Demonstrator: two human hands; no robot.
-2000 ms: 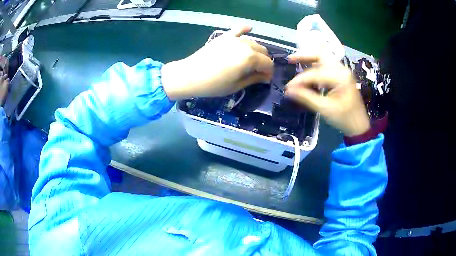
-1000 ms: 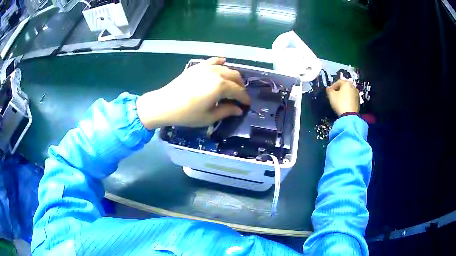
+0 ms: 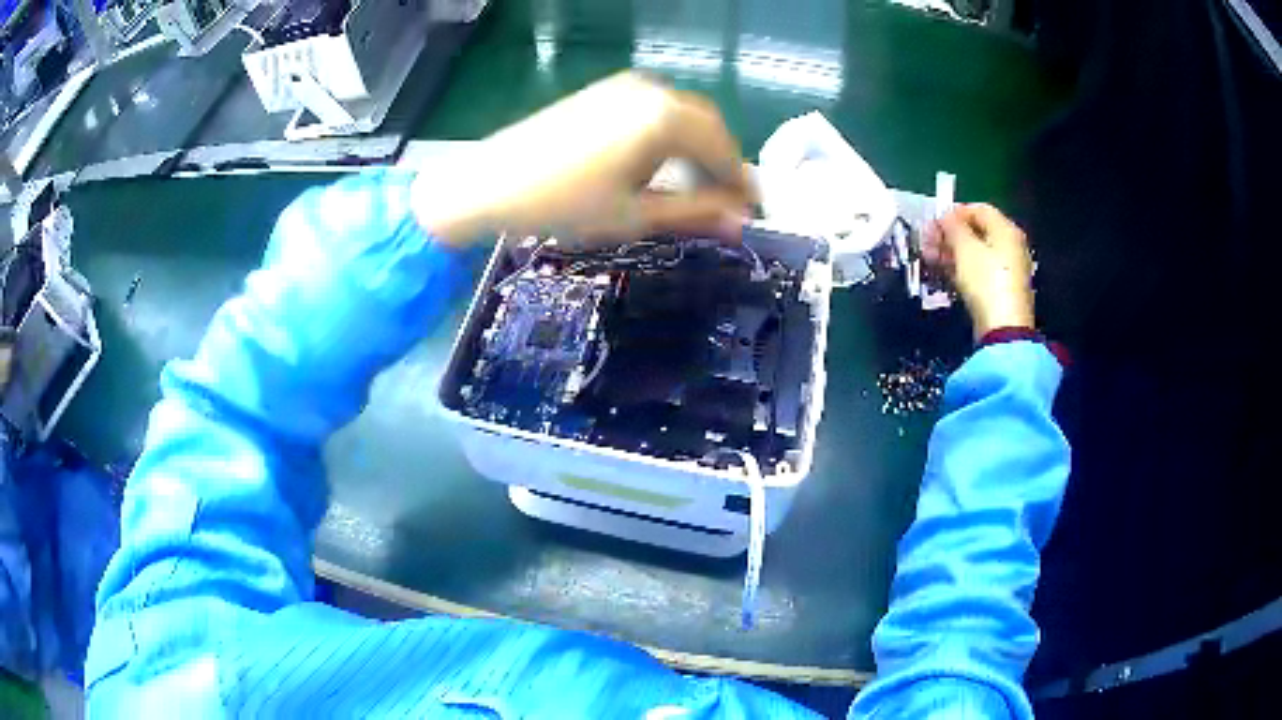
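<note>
The open white housing [image 3: 619, 476] stands on the green mat, its inside facing up. The blue main board [image 3: 541, 335] lies in its left part and a black internal module [image 3: 689, 331] right of it. A white flat cable [image 3: 755, 542] hangs over the near wall. My left hand [image 3: 633, 155] is raised over the housing's far edge, blurred, fingers curled; I cannot tell if it holds anything. My right hand [image 3: 984, 260] is at the pile of small black and white parts [image 3: 924, 265], fingertips on a part that I cannot make out clearly.
A white roll or tub [image 3: 823, 183] stands beyond the housing's far right corner. Tiny gold and dark specks, likely screws [image 3: 911, 386], lie right of the housing. Other white housings are at the far left [image 3: 307, 78] and left edge [image 3: 63, 331]. A pale rail runs behind.
My left hand has lifted out of the housing towards its far edge, uncovering the board. My right hand left the housing between the two earlier frames and remains at the parts pile.
</note>
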